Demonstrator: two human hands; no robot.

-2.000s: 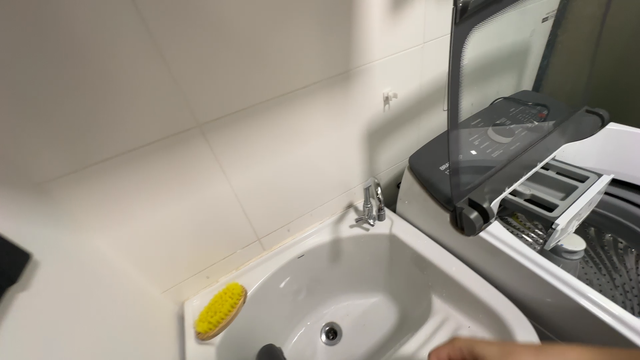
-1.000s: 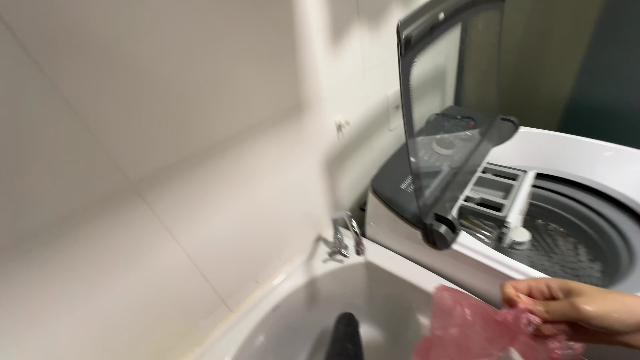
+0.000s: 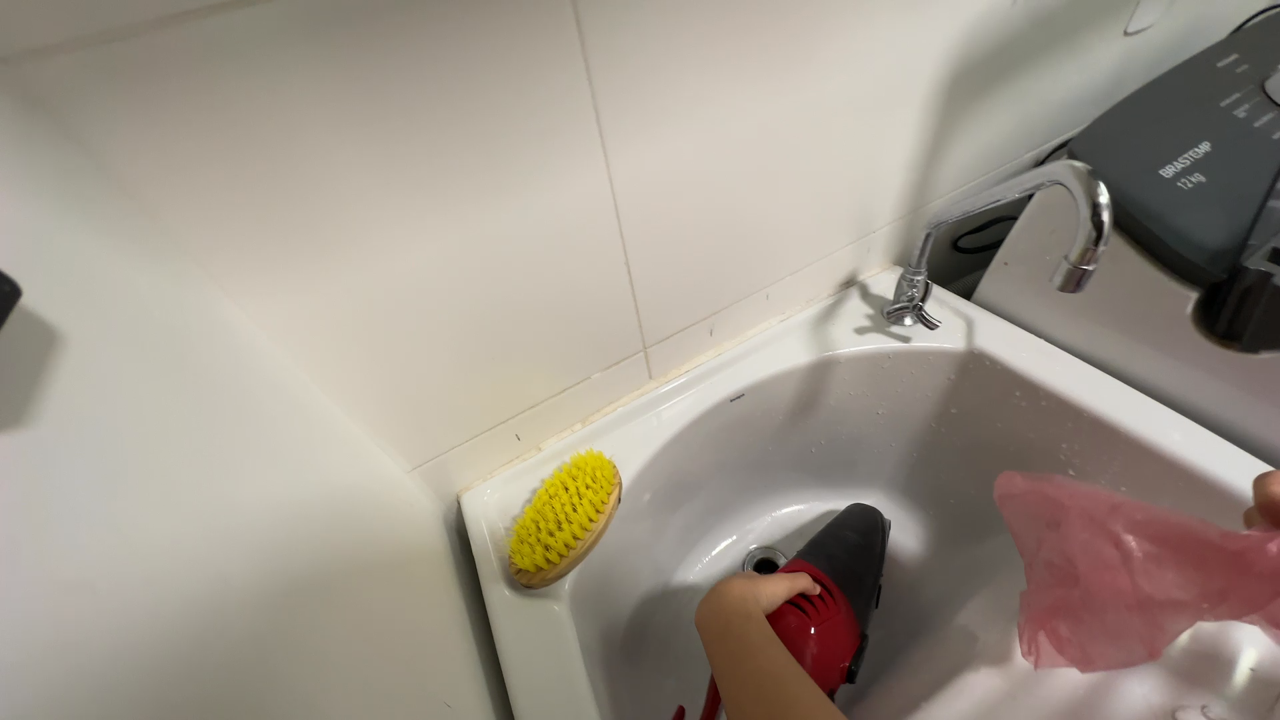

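Note:
Low in the white laundry sink, my left hand grips a red and dark grey handheld appliance, perhaps a small vacuum; its dark nose lies beside the drain. At the right edge of the view, my right hand shows only by its fingertips, which hold a thin, translucent pink cloth or plastic sheet that hangs over the right part of the basin. On the sink's left corner rests an oval wooden scrub brush, yellow bristles up.
A chrome faucet rises at the sink's back corner, its curved spout reaching right. Beyond it stands a top-load washing machine with a dark grey panel. Tiled wall borders the sink behind and to the left.
The red and dark grey appliance now shows clearly in my left hand; a second ago only a dark tip was visible. The pink sheet remains in my right hand. The view has swung left and down.

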